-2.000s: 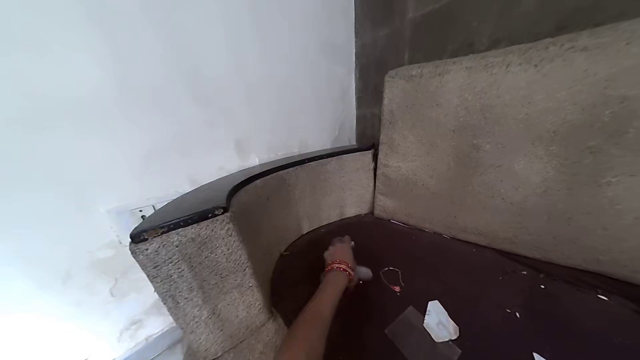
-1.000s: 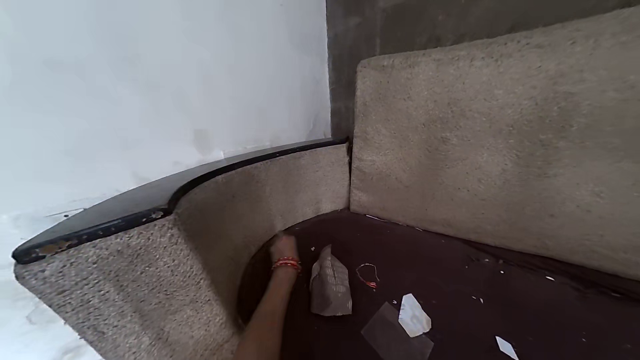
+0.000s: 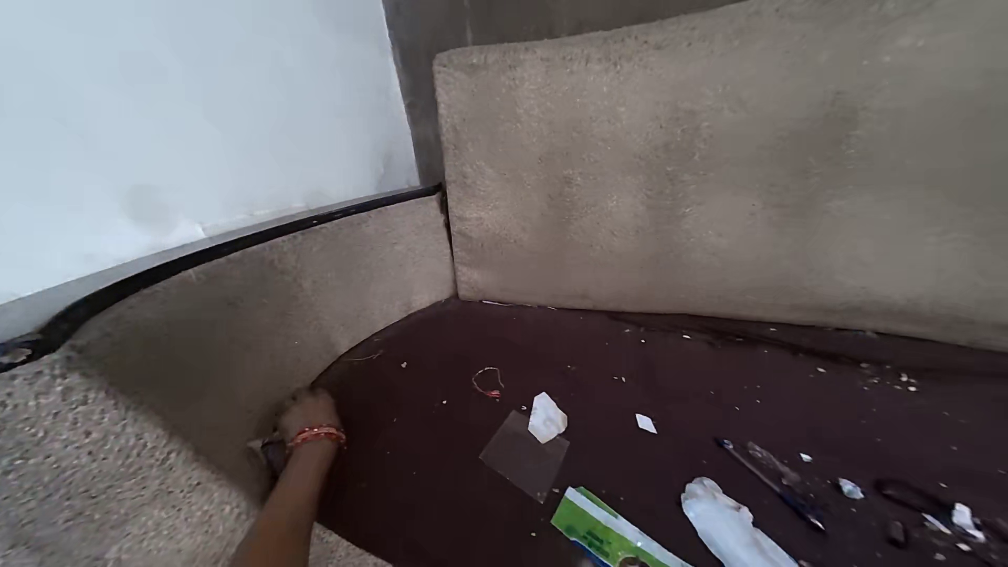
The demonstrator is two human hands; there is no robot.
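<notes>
My left hand, with red and beaded bands at its wrist, reaches down to the corner where the maroon seat meets the curved, upholstered sofa arm. Its fingers are closed and mostly hidden behind the back of the hand. Part of a grey-brown crumpled cloth shows just left of the wrist, and the hand appears shut on it. To the right lie a red-and-tan thread loop, a white scrap and a clear plastic sheet. My right hand is not in view.
A tall beige sofa back borders the seat. Farther right lie a green-and-white packet, a white plastic bag, a pen and scattered crumbs. Black trim runs along the arm's top, by a white wall.
The crumpled cloth was right of my wrist one second ago and now shows left of it. My left hand has moved nearer along the curved arm. The view has shifted toward the seat.
</notes>
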